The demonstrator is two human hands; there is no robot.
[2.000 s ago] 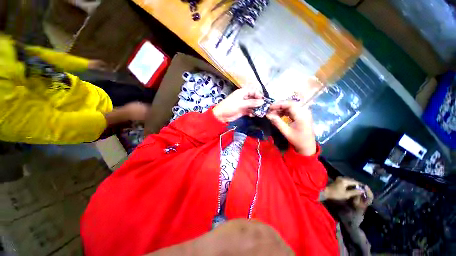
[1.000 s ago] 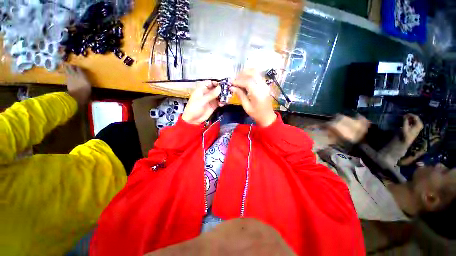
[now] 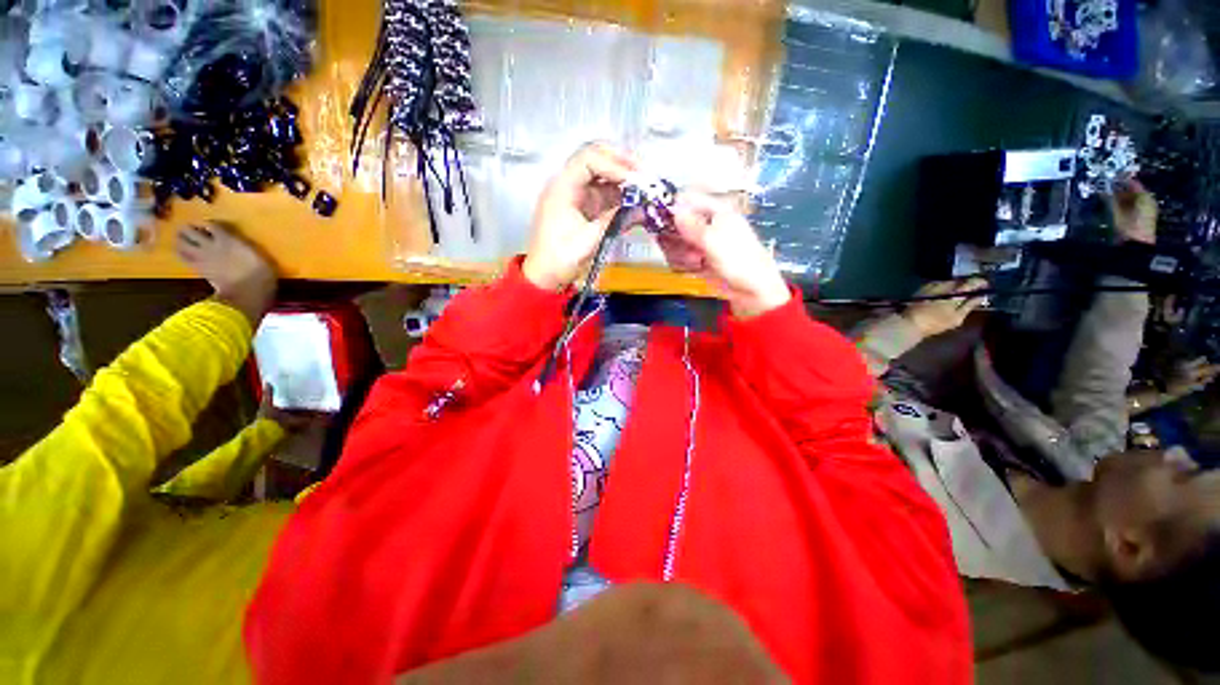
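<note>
A small black-and-white head piece (image 3: 648, 197) is pinched between both my hands, above the near edge of the clear sheet. My left hand (image 3: 575, 214) grips its left side with thumb and fingers. My right hand (image 3: 723, 246) holds its right side with the fingertips. A narrow black strap (image 3: 583, 297) hangs from the head piece, down past my left hand and in front of the red jacket. The fingers hide part of the head piece. A pile of strap assemblies (image 3: 426, 67) lies on the bench, beyond my hands to the left.
White sleeves (image 3: 123, 147) and black caps (image 3: 254, 145) lie at the far left. A person in yellow rests a hand (image 3: 228, 265) at the bench edge and holds a red box (image 3: 300, 361). A black-and-white device (image 3: 997, 201), blue bin (image 3: 1064, 40) and person in beige (image 3: 957, 468) are at the right.
The view has shifted slightly. The strap, which pointed left from the head piece, now hangs toward me. The yellow-sleeved person's other hand has come to the red box.
</note>
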